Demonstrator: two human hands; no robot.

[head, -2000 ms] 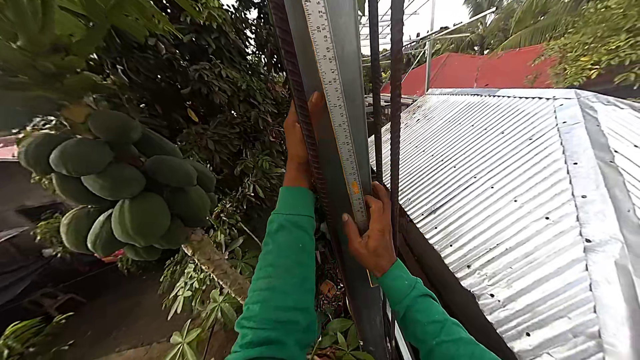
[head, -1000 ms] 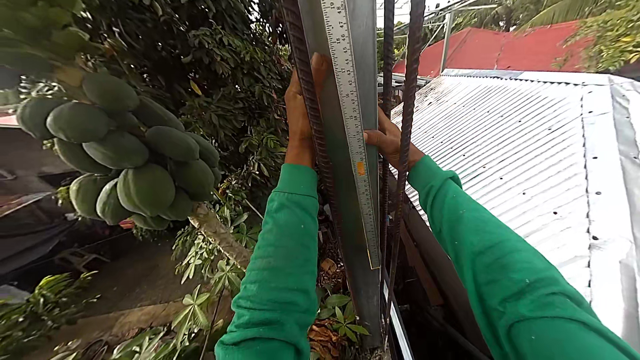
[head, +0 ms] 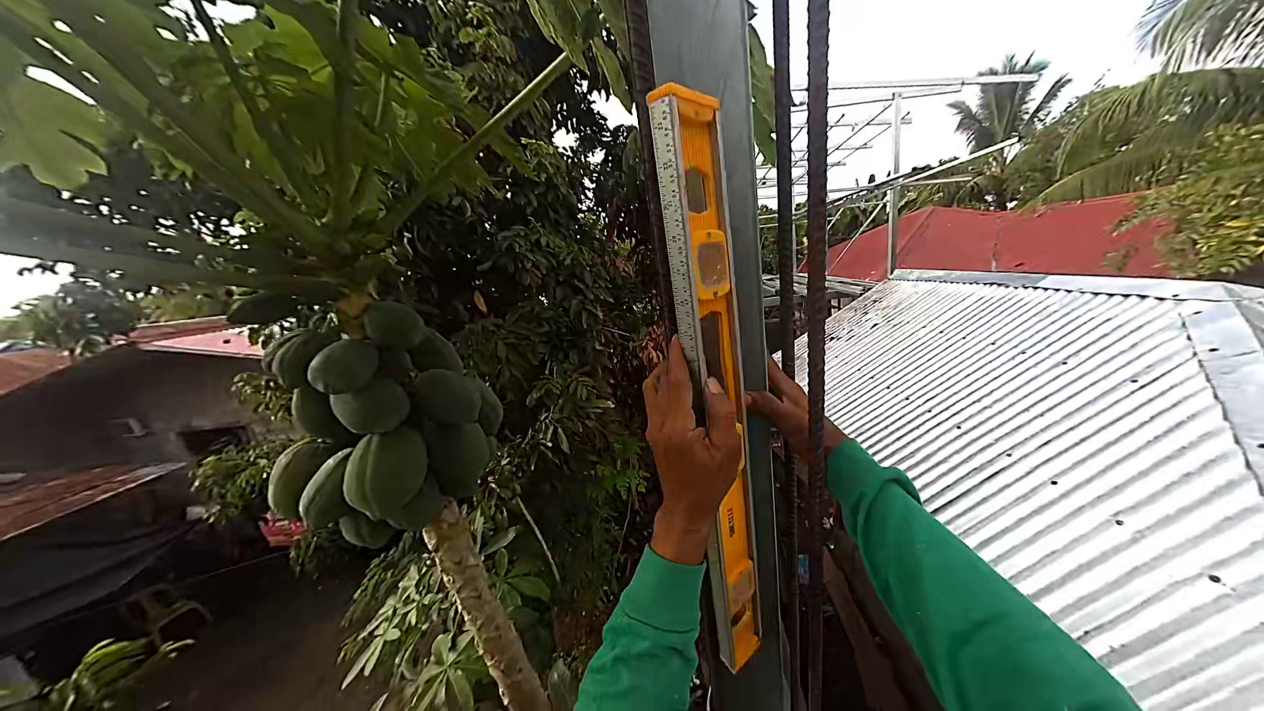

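Observation:
A yellow spirit level [head: 713,267] with a ruled metal edge stands nearly upright against a grey steel post [head: 699,44]. My left hand [head: 691,444] grips the level around its middle, thumb on the yellow body and fingers at the ruled edge. To the right, my right hand [head: 790,405] touches the post's right side near the level; its fingers are partly hidden behind a ribbed steel rebar [head: 818,247]. Another rebar [head: 783,197] runs beside that one, and a dark rebar [head: 642,59] lines the post's left side.
Corrugated metal roofing [head: 1047,395] spreads out on the right, with a red roof [head: 1007,237] behind it. A papaya tree bearing several green fruits [head: 385,472] stands close on the left. Ground and a low building [head: 168,395] lie below at the far left.
The level's yellow body now faces me, where its ruled edge faced me before. My left hand has moved from the post's left side onto the level. The view has tilted up.

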